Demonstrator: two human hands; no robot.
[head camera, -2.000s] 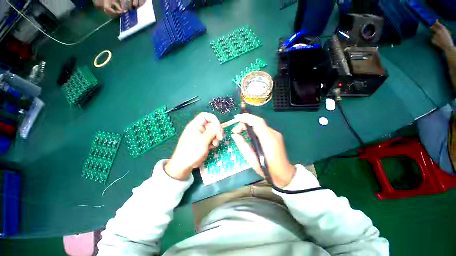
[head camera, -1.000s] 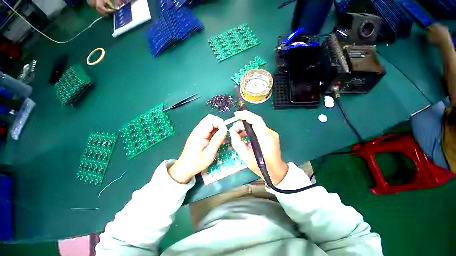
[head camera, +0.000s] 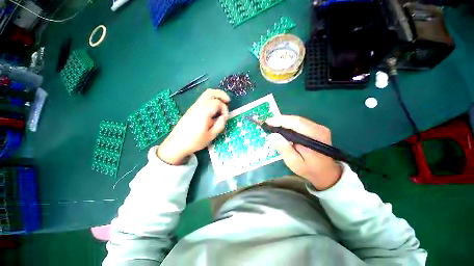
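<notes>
A green PCB panel (head camera: 241, 143) lies on a white work pad (head camera: 228, 171) in front of me. My right hand (head camera: 306, 148) holds the black soldering iron (head camera: 306, 139), its tip low over the upper part of the panel. My left hand (head camera: 200, 124) is at the panel's upper left edge with its fingers pinched together; whether it holds something small cannot be told. A pile of small dark leaded components (head camera: 237, 83) lies just beyond the panel. Dark tweezers (head camera: 189, 85) lie left of the pile, touching another green panel (head camera: 156, 118).
A round yellowish roll (head camera: 282, 58) stands beyond the pile, near the black soldering station (head camera: 348, 47). White discs (head camera: 370, 102) lie beside the station. More green panels (head camera: 109, 147) lie at left, with a stack (head camera: 78, 71) and cream ring (head camera: 97, 36) behind. A red stool (head camera: 447, 156) is at right.
My hands have moved apart. The iron has swung down from pointing away to pointing left over the panel. The panel and white pad are now more exposed. The view has shifted closer to the work.
</notes>
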